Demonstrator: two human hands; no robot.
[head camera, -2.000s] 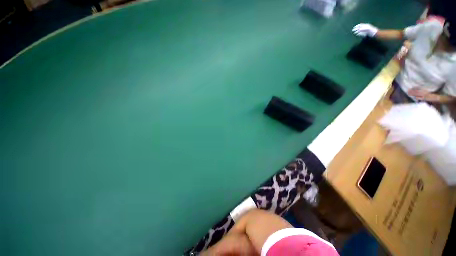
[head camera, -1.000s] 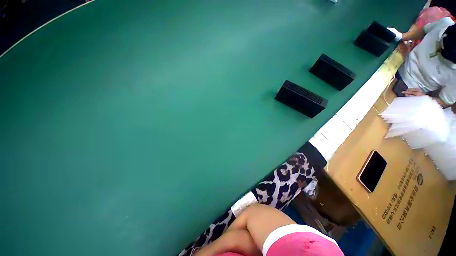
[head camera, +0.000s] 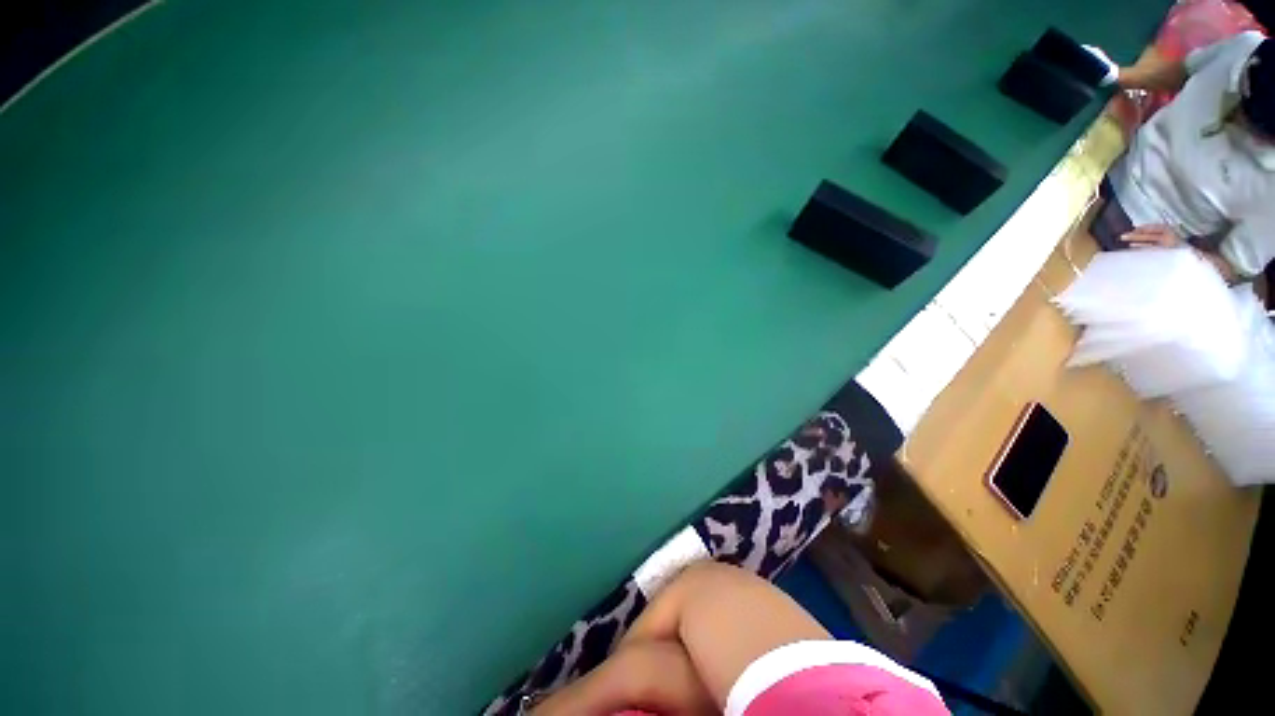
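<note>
Black box-shaped housings lie spaced along the green surface (head camera: 420, 350). The nearest housing (head camera: 863, 235) is right of centre, a second housing (head camera: 945, 164) lies beyond it, and two more, one of them a far housing (head camera: 1049, 87), sit close together near the other worker. My bare forearms cross at the bottom edge, on leopard-print cloth (head camera: 783, 490), with a pink, white-edged sleeve (head camera: 825, 685) on one. A bracelet shows at the bottom edge. Neither of my hands is visible; they are hidden or cut off by the frame, and my arms touch no housing.
A brown carton (head camera: 1119, 602) at right holds a phone (head camera: 1028, 462) and white sheets or bags (head camera: 1168, 329). A pale edge strip (head camera: 965, 322) runs along the green surface. Another person (head camera: 1189, 182) sits at upper right, one white-gloved hand beside the far housings.
The housings appear farther up and right in the picture; the view has also shifted. The other person's gloved hand, earlier over the green surface, is now beside the far housings. My arms stay crossed.
</note>
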